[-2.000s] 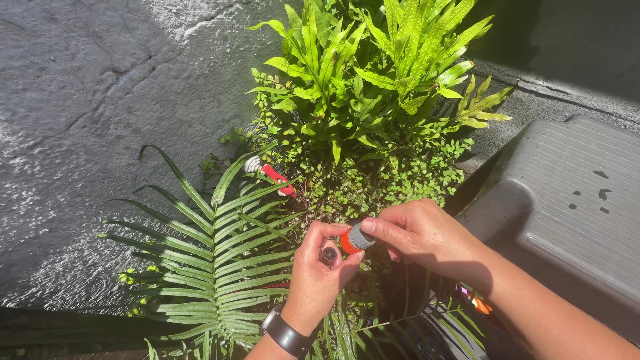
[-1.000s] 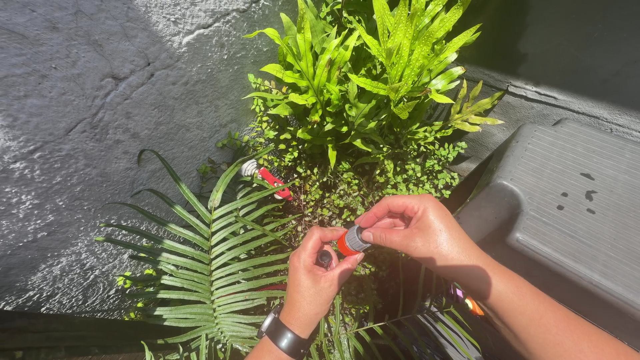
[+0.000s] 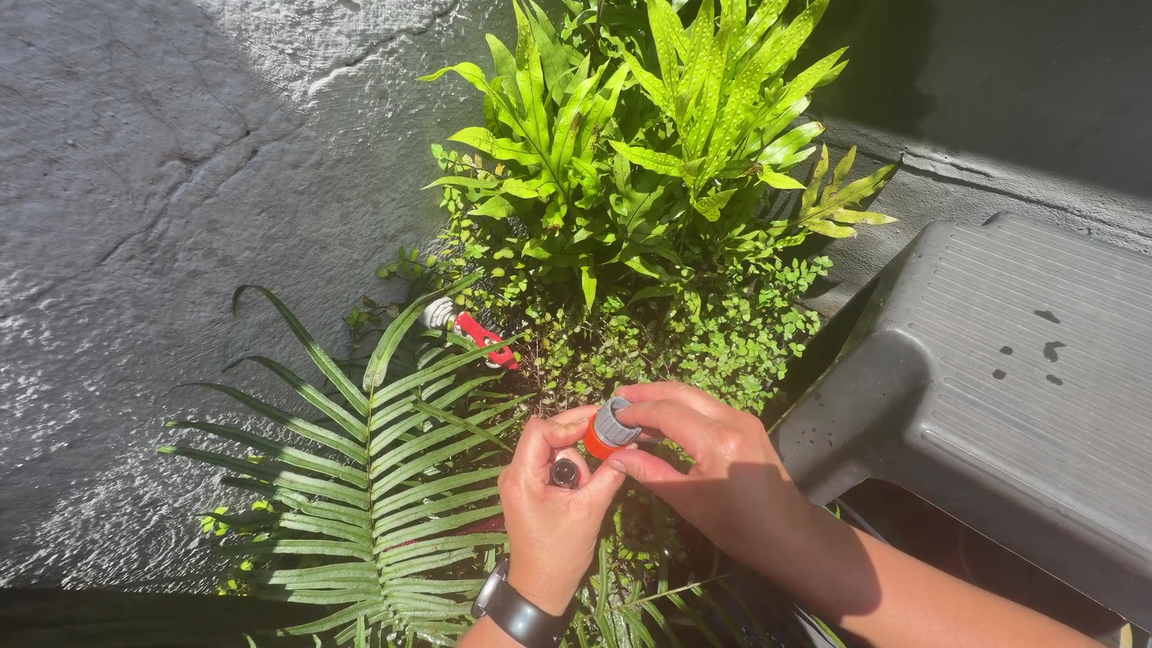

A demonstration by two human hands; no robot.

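My left hand (image 3: 555, 513), with a dark watch (image 3: 517, 607) on its wrist, is closed around a small dark cylindrical piece (image 3: 564, 472), whose round end shows at the curled fingers. Its fingertips also touch the orange part of a grey and orange plastic hose connector (image 3: 609, 429). The thumb and fingers of my right hand (image 3: 711, 459) grip the connector's ribbed grey collar, its open end tilted up. Left of and above both hands, a tap with a red lever handle (image 3: 486, 340) and a pale threaded spout (image 3: 439, 313) shows among the leaves.
A large fern frond (image 3: 371, 495) spreads left of my hands. Bright green ferns (image 3: 630, 135) and small-leaved plants (image 3: 720, 333) grow beyond them. A rough grey wall (image 3: 180, 225) rises at the left. At the right stands a grey plastic step stool (image 3: 1035, 378) with dark wet spots.
My right fingers have shifted around the grey collar, and more of its open end shows now. My left hand keeps its hold on the dark piece.
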